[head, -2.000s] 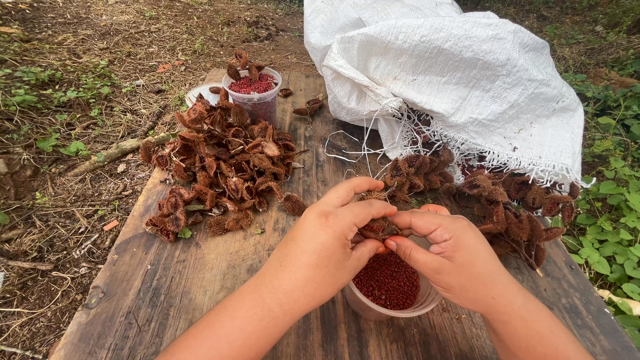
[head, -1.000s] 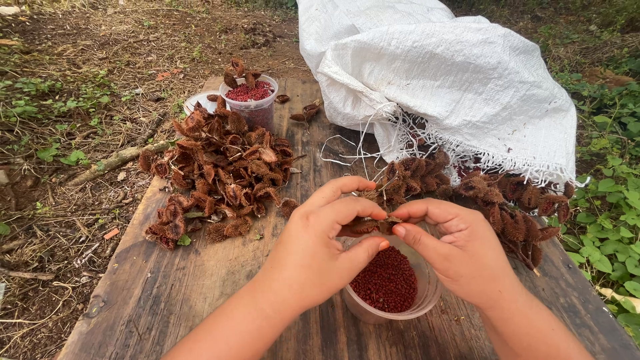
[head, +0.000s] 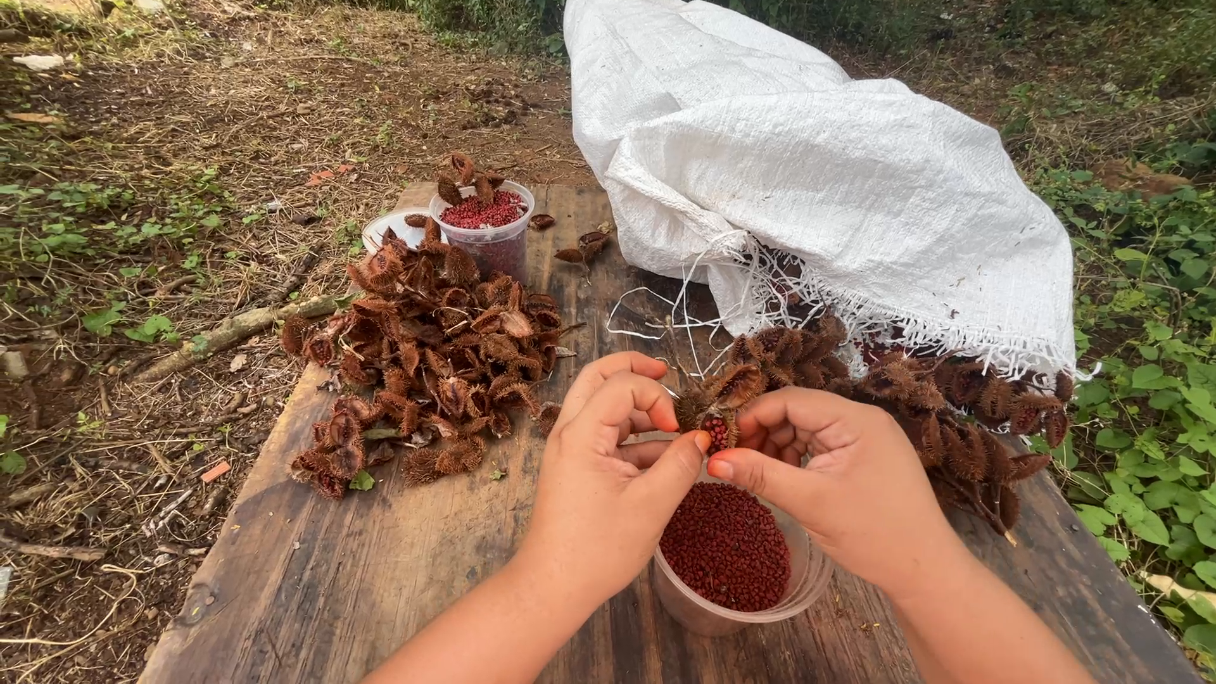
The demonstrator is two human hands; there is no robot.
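Note:
Between my fingertips, a spiny brown annatto pod (head: 719, 418) is split apart with red seeds showing inside. My left hand (head: 622, 465) grips its left side and my right hand (head: 825, 475) its right side; the fingertips of both are stained orange-red. Right below them stands a clear plastic tub (head: 807, 579) partly filled with annatto seeds (head: 727, 548). A heap of opened pods (head: 437, 351) lies to the left on the wooden board. More pods on stems (head: 959, 418) lie to the right, partly under a white woven sack (head: 836, 190).
Behind the heap stands a second plastic tub (head: 494, 249) of red seeds with pods on top, beside a white lid (head: 391, 226). Loose pods (head: 584, 249) lie near it. The wooden tabletop (head: 313, 579) is bordered by ground litter and a stick (head: 237, 331) on the left, green plants (head: 1149, 446) on the right.
The pod between my fingers now shows its red seeds, which were not visible in the earlier frames. Both hands stay above the tub.

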